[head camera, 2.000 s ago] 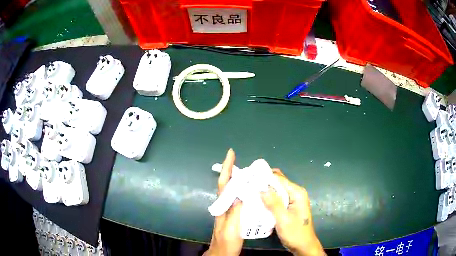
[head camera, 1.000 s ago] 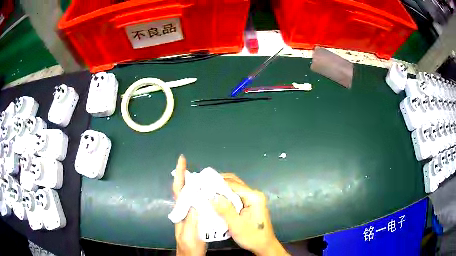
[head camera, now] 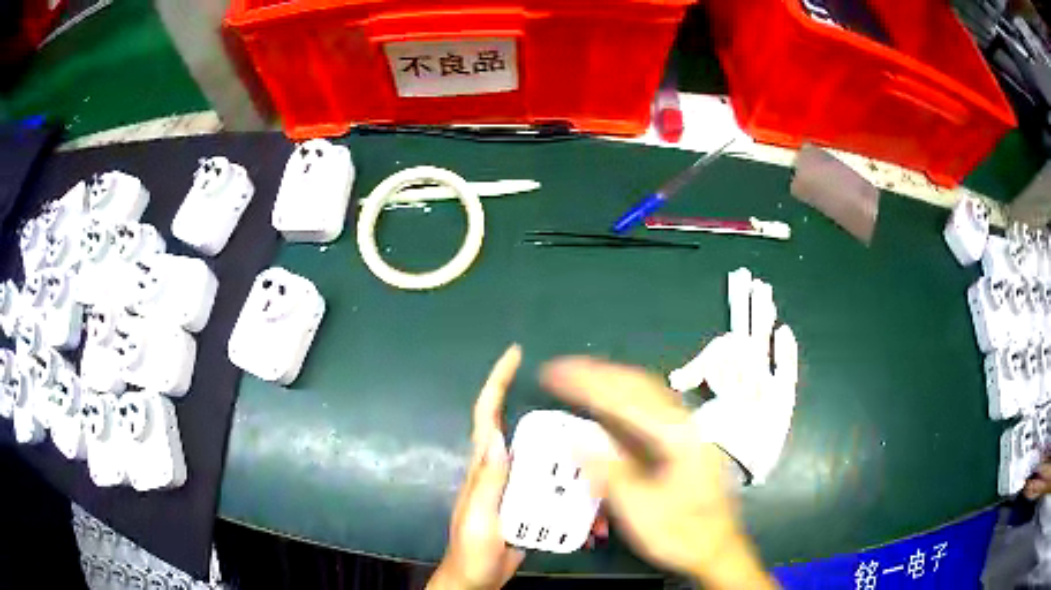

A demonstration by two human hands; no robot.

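A white socket adapter (head camera: 551, 490) is held over the bench's front edge, its face with outlet slots and small ports turned up. My left hand (head camera: 484, 496) grips it from the left side, thumb up. My right hand (head camera: 663, 467) is blurred over its right side; its fingers reach above the adapter's top, and whether it grips the adapter I cannot tell. A white glove (head camera: 749, 380) lies flat on the bench just right of my right hand.
Loose adapters (head camera: 161, 288) lie on black matting at left; more stand in rows (head camera: 1014, 334) at right. A tape ring (head camera: 371, 248), tweezers (head camera: 611, 241), blue pen (head camera: 657, 207) and grey-brown card (head camera: 836, 190) lie ahead. Red bins (head camera: 576, 69) stand behind. Someone's fingers show at the right edge.
The white glove has left my hands and now lies on the bench to the right. The adapter is uncovered. My right hand has moved up and is blurred.
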